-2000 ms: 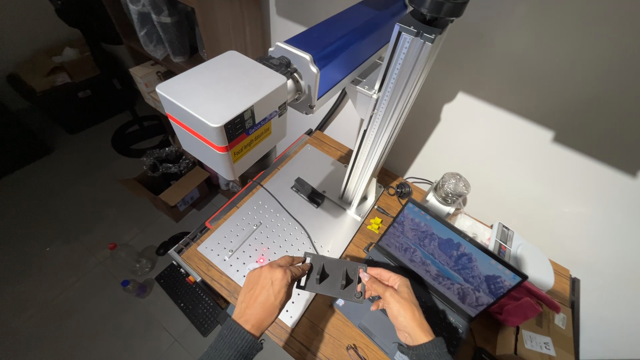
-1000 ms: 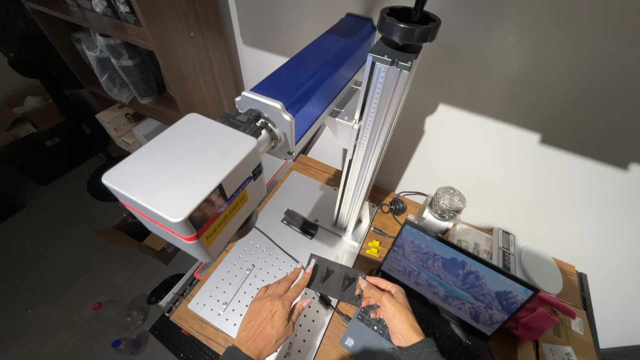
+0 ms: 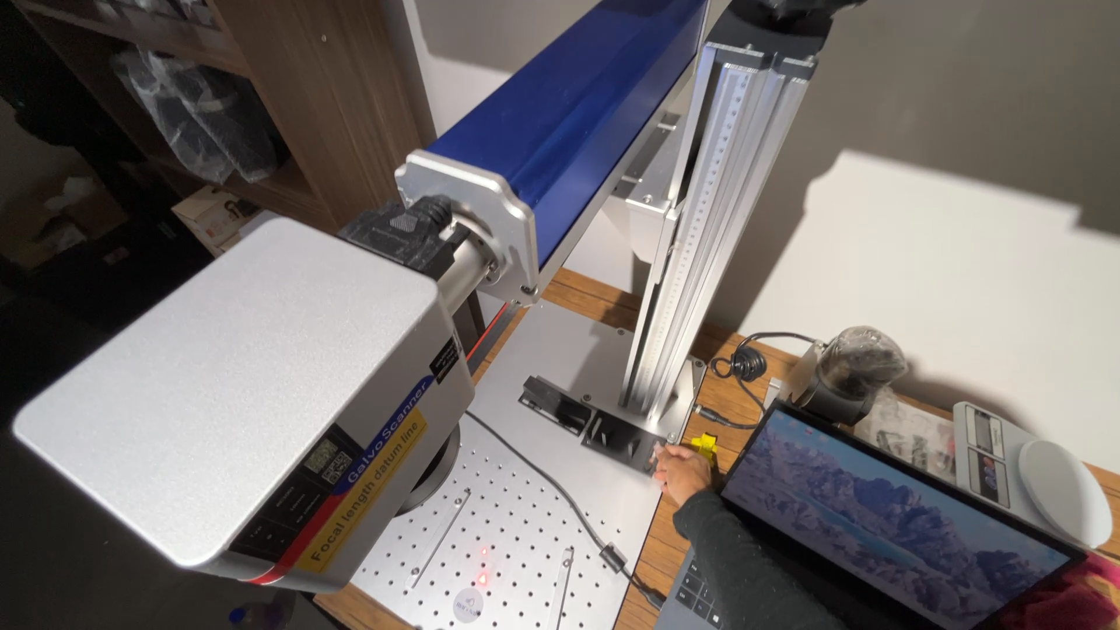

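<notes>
My right hand (image 3: pixel 682 472) reaches in from the lower right and grips the near end of a flat black plate (image 3: pixel 617 442) with raised fins. The plate lies low over the metal base at the foot of the column (image 3: pixel 709 236). Its far end meets a black block-shaped part (image 3: pixel 556 404) on the base; whether they touch is hard to tell. My left hand is out of view. The galvo scanner head (image 3: pixel 254 394) of a laser marking machine fills the left side, over the perforated work plate (image 3: pixel 516 516), where small red light spots show.
A laptop (image 3: pixel 884 525) stands open at the right, beside my sleeve. Behind it are a kitchen scale (image 3: pixel 989 455) and a plastic-wrapped item (image 3: pixel 862 363). Yellow pieces (image 3: pixel 705 446) lie near my hand. A black cable (image 3: pixel 560 490) crosses the base. The blue machine arm (image 3: pixel 569 122) spans overhead.
My right hand has carried the black plate away from the work plate's near edge to beside the black part by the column. My left hand has let go of it and left the view.
</notes>
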